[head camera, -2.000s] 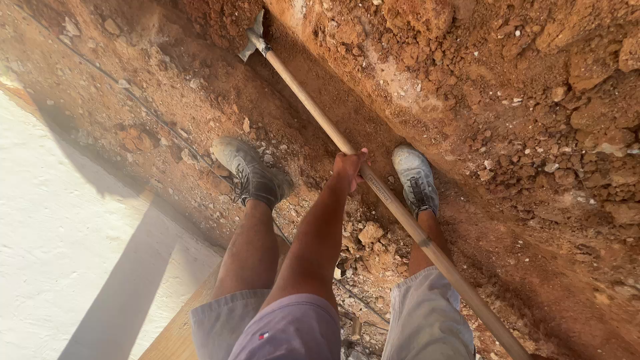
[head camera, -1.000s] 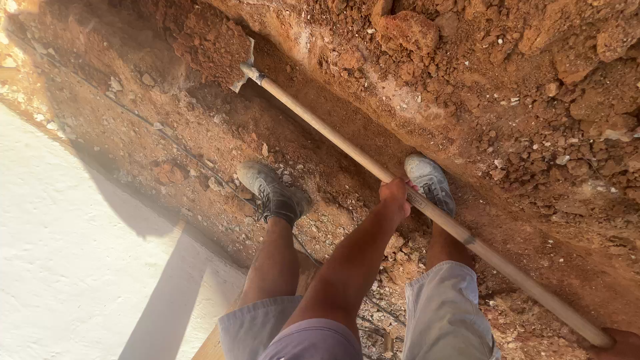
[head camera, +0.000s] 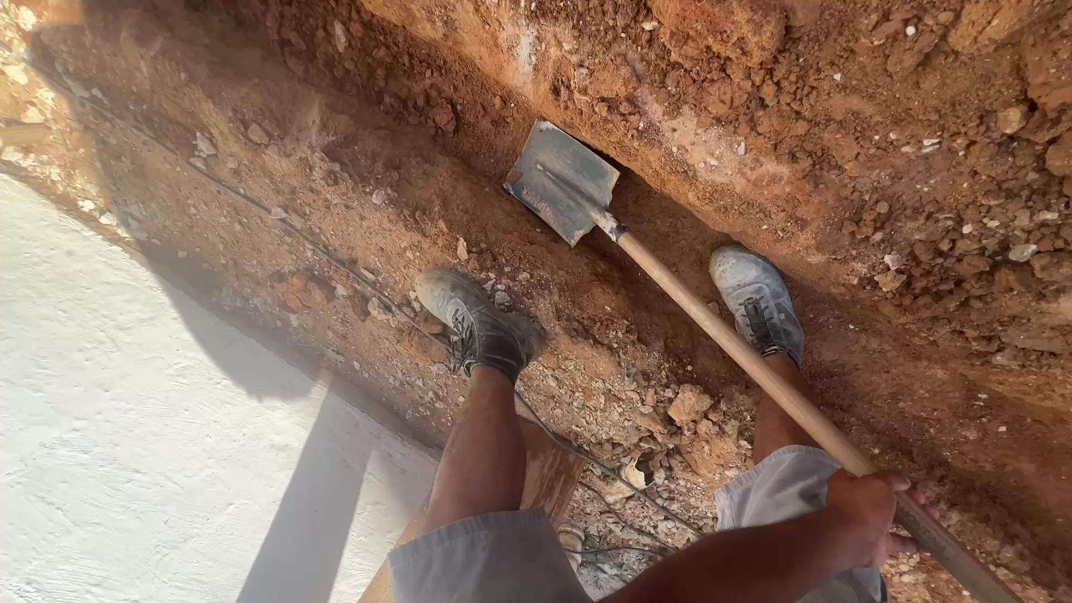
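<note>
My left hand (head camera: 875, 515) is closed around the wooden shaft (head camera: 737, 352) of a shovel, low at the right. The shaft runs diagonally up to the left, passing between my shoes. Its square metal blade (head camera: 569, 180) lies face up in the narrow earth trench (head camera: 662, 209), beside the trench's upper bank, with only a little soil on it. My right hand is out of view, as is the far end of the shaft.
My left shoe (head camera: 481, 327) and right shoe (head camera: 758, 297) stand on either side of the shaft. A dark cable (head camera: 314, 243) crosses the stony ground. A white wall (head camera: 126, 402) borders the lower left; a wooden board (head camera: 548, 469) lies below my left leg. Loose reddish clods (head camera: 988, 193) cover the right bank.
The shovel has been drawn back toward me, its blade now nearer my shoes. My left hand has moved down to the right. A hand at the shaft's end one second ago is out of view.
</note>
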